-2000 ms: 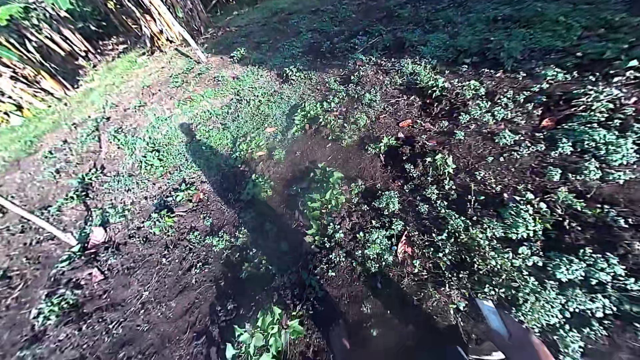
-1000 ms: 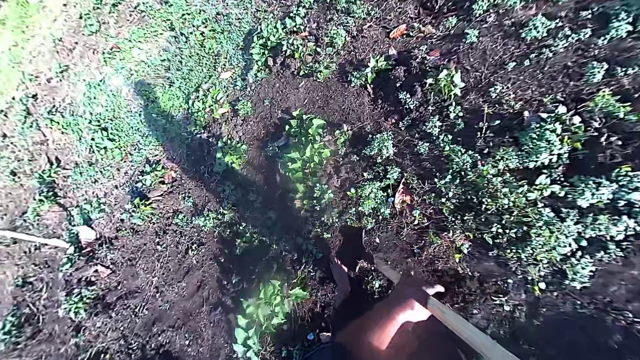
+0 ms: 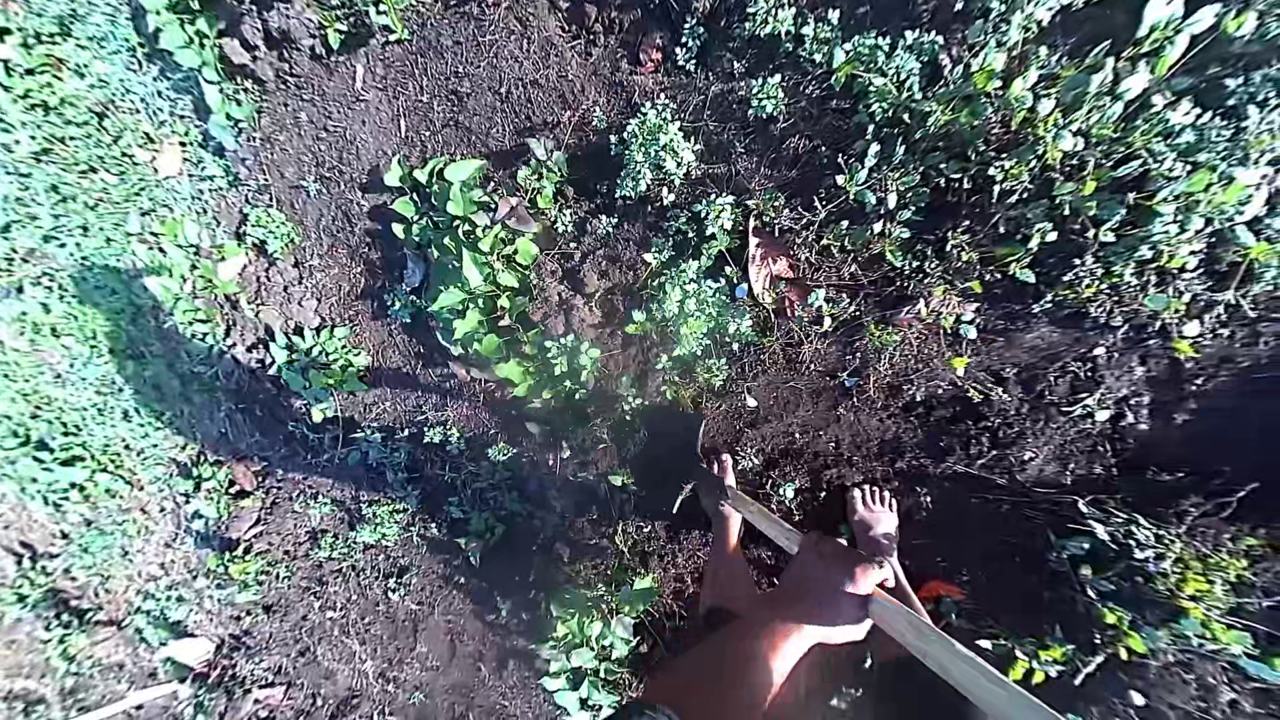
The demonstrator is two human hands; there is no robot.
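Observation:
My left hand [image 3: 830, 592] is closed around a long wooden tool handle [image 3: 950, 650], which slants from the lower right edge up toward the dark soil by my feet. A thin pale curved edge shows near the handle's far end, but shadow hides the tool's head. One bare foot [image 3: 722, 488] is beside that end; the other bare foot [image 3: 873, 520] rests on soil to the right of it. My right hand is not in view. Low leafy green plants [image 3: 470, 260] grow in the soil ahead of the feet.
Dense low weeds [image 3: 1060, 190] spread across the upper right. Grass [image 3: 80, 250] covers the left side. A brown dry leaf [image 3: 770, 265] lies among the plants, and a pale stick [image 3: 130, 700] is at the lower left. Shadow darkens the soil near my feet.
The view has tilted down to nearer ground. My left hand came into view on the handle after the first frame and remains closed on it; both feet now show clearly.

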